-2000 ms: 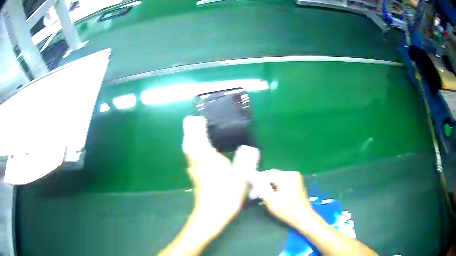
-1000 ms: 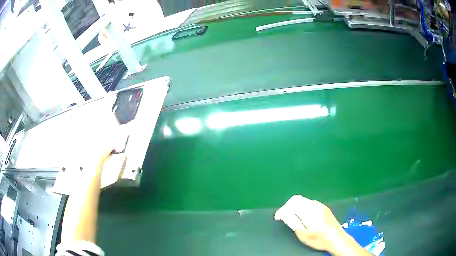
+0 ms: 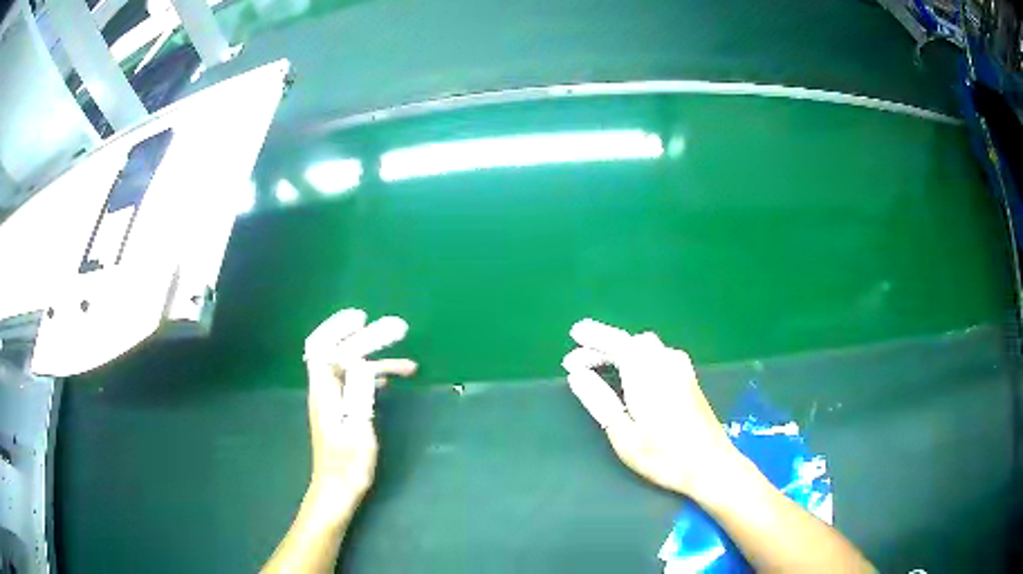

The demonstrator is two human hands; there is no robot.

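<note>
My left hand is over the near edge of the glossy green belt, fingers apart, holding nothing. My right hand is right of centre, fingers curled and slightly apart, with no object visible in it. Both have white coverings on the fingertips. The phone middle frame lies on the white fixture plate at the left, dark at its far end and open at its near end. Crumpled, shiny blue film lies on the dark green mat, partly hidden by my right forearm.
The green conveyor belt runs across in front of me, with a pale rail along its far side. White machine posts stand at the upper left. Blue and dark equipment is at the upper right edge.
My left hand has come back from the fixture plate to the near belt edge and is empty. The phone frame stays on the plate. My right hand's fingers have opened somewhat. The view has shifted.
</note>
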